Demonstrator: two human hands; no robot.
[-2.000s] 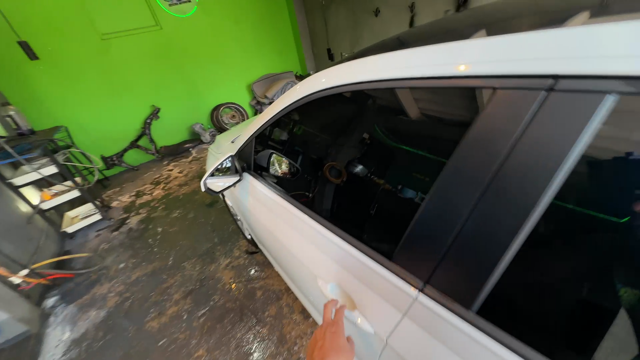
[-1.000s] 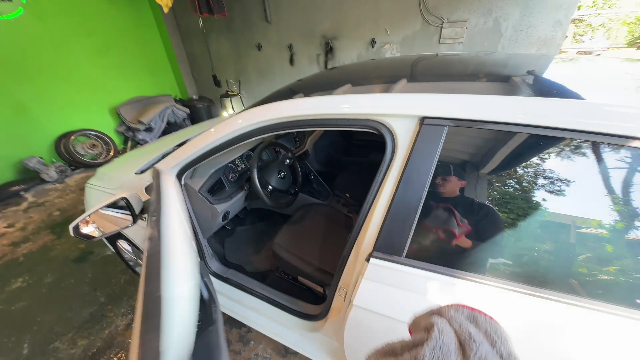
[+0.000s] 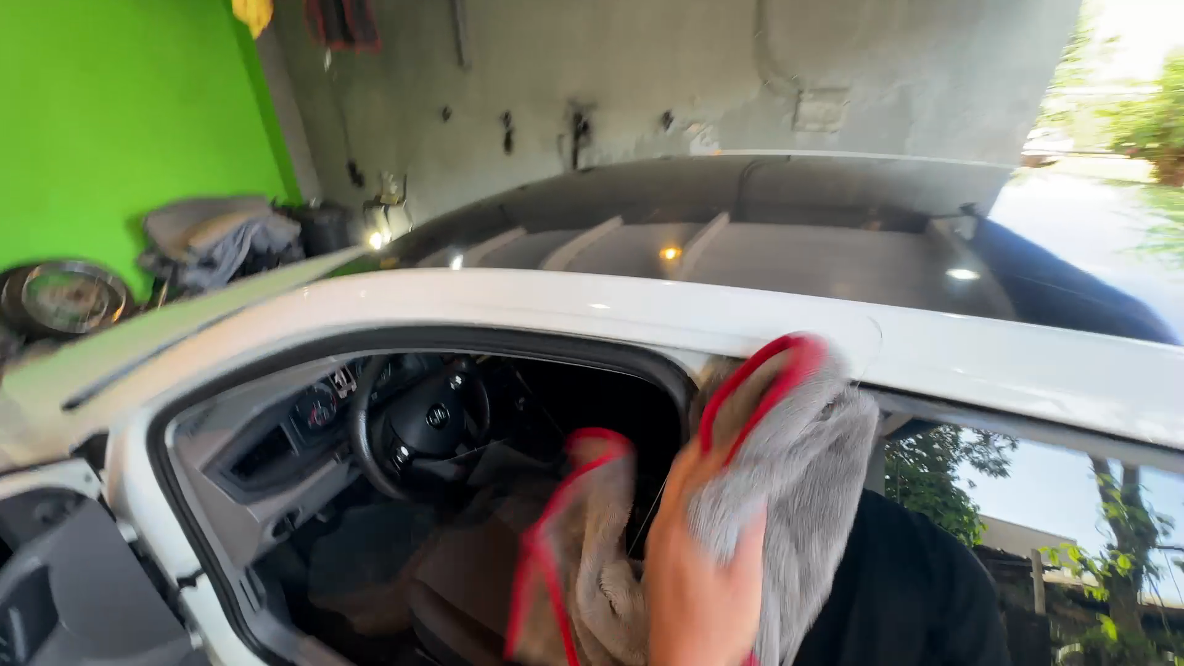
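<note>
My left hand [image 3: 708, 564] is raised at the lower middle, closed around a plush grey microfiber towel [image 3: 805, 490] with red edging. The towel's upper part lies near the top of the door pillar, just below the white roof rail [image 3: 592, 301] of the car. Another fold of the towel hangs blurred to the left of the hand, in front of the front door opening. My right hand is not visible; the towel could be hiding it. Through the opening show the steering wheel [image 3: 435, 416] and the driver's seat [image 3: 472, 573].
The front door [image 3: 83, 583] stands open at the lower left. The rear window [image 3: 1036, 518] reflects trees and a dark-clothed person. Beyond the dark roof [image 3: 814, 250] is a grey wall [image 3: 647, 74]. A wheel [image 3: 65, 296] and piled cloth [image 3: 217, 240] sit by the green wall.
The front door, closed two seconds ago, is now open. The towel, low by the rear door a second ago, has moved up to the roof edge. The view is closer to the car.
</note>
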